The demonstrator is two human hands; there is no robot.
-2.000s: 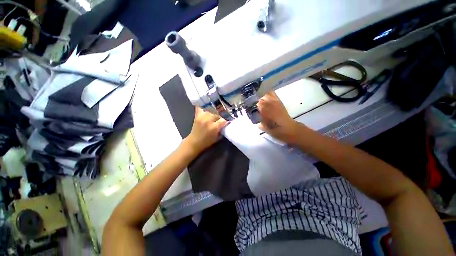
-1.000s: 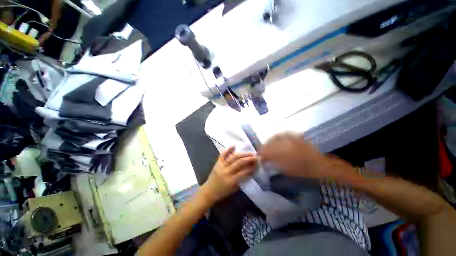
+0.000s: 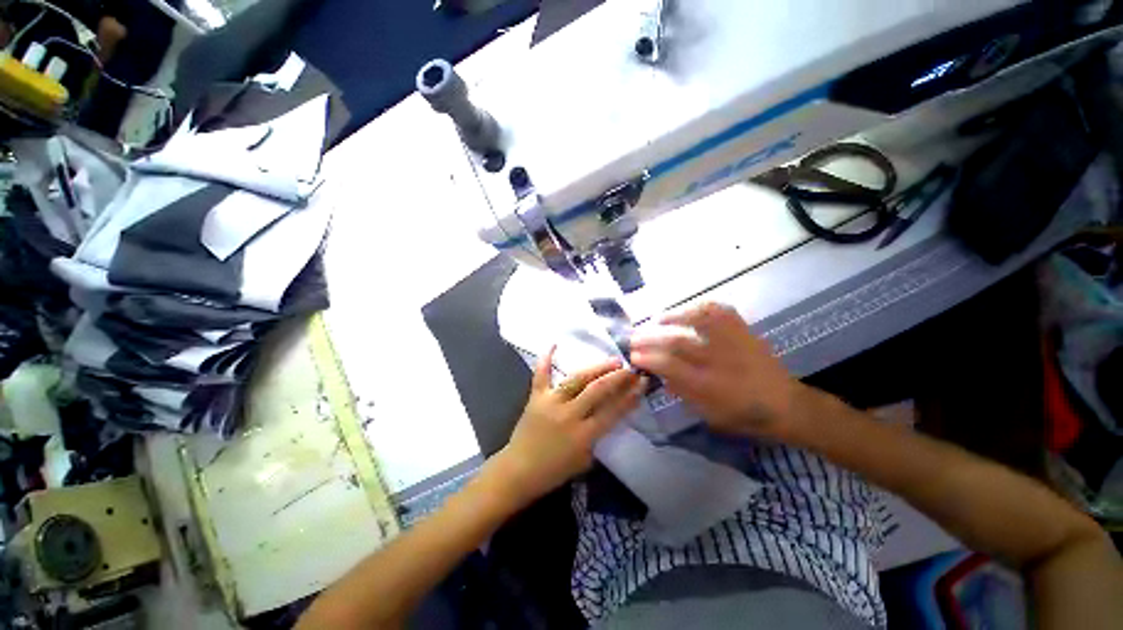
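A dark grey garment panel [image 3: 466, 357] lies on the white machine table, with a pale pocket piece [image 3: 537, 308] on top, one end near the presser foot [image 3: 589, 263]. The pale cloth hangs down over the table's front edge towards the lap. My left hand [image 3: 569, 421] lies on the cloth with its fingers together, pressing it. My right hand [image 3: 712, 367] pinches the cloth at a narrow dark strip [image 3: 612, 318], its fingertips close to those of my left hand. The cloth under the fingers is partly hidden.
The white sewing machine head [image 3: 727, 111] spans the back and right. Black-handled scissors [image 3: 842, 192] and small dark snips [image 3: 914, 204] lie right of the needle. A tall bundle of cut pieces [image 3: 185, 271] stands left. A cream second machine [image 3: 92, 542] is far left.
Both hands have moved from beside the needle towards the front edge. The pale cloth has shifted and folded, showing a dark strip. Since the last earlier frame, my right hand has moved little.
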